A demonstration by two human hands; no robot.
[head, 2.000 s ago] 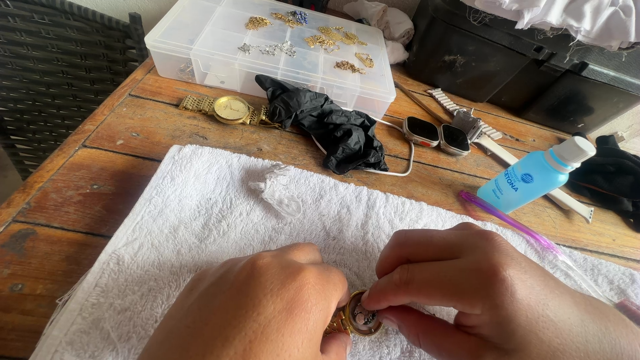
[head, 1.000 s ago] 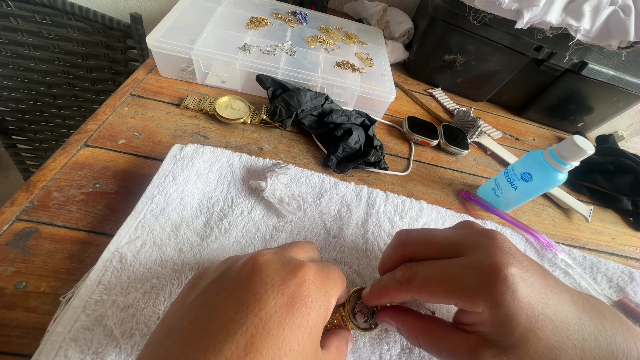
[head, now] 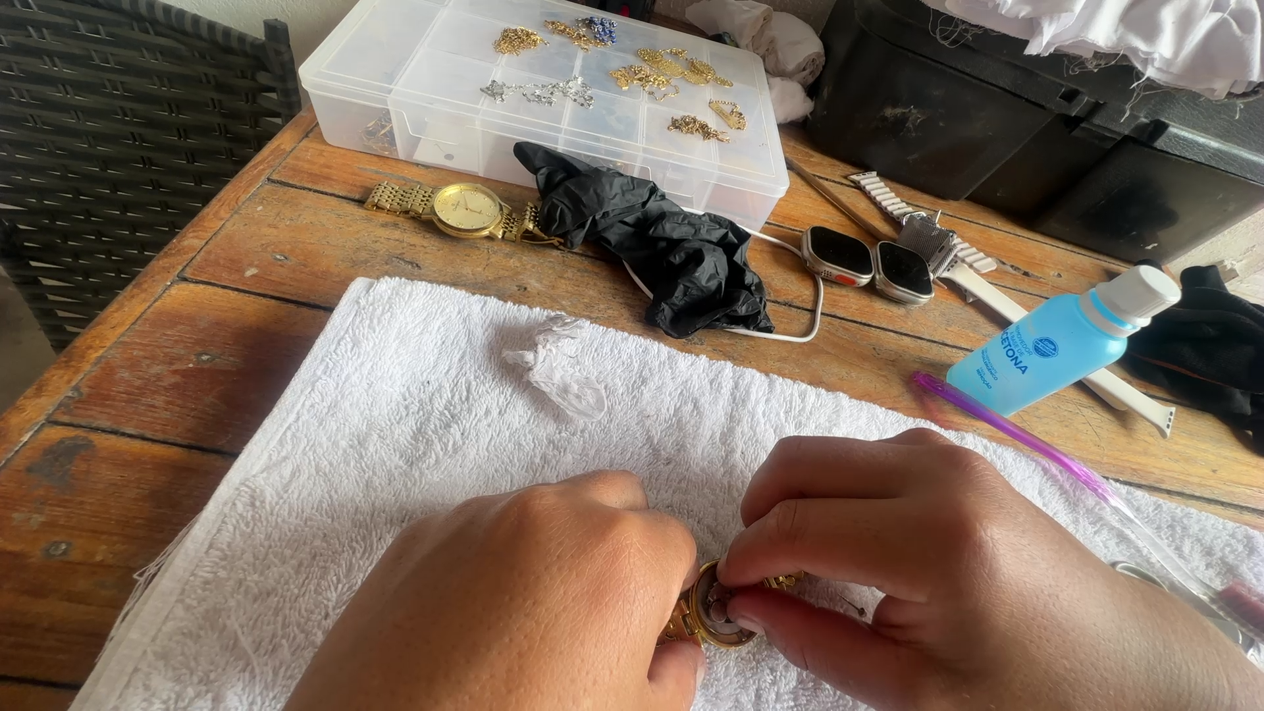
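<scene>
A small gold-coloured wristwatch (head: pixel 713 614) with its round case uncovered and inner parts showing lies on a white terry towel (head: pixel 395 395). My left hand (head: pixel 523 592) grips the watch by the band at the left side of its case. The thumb and forefinger of my right hand (head: pixel 889 563) meet over the inside of the case; whether a small part is between them cannot be told. Part of the gold band shows under my right fingers. A crumpled piece of clear, thin plastic (head: pixel 561 370) rests on the towel beyond my hands.
A gold watch (head: pixel 467 210), a black glove (head: pixel 662 247) and two smartwatches (head: pixel 839 257) lie behind the towel. A clear compartment box (head: pixel 425 99) bears chains. At right are a blue acetone bottle (head: pixel 1047 346), a purple-tipped clear tool (head: pixel 1017 430) and a black case (head: pixel 987 118).
My right fingertips have shifted slightly over the open watch case. My left hand has stayed at the watch.
</scene>
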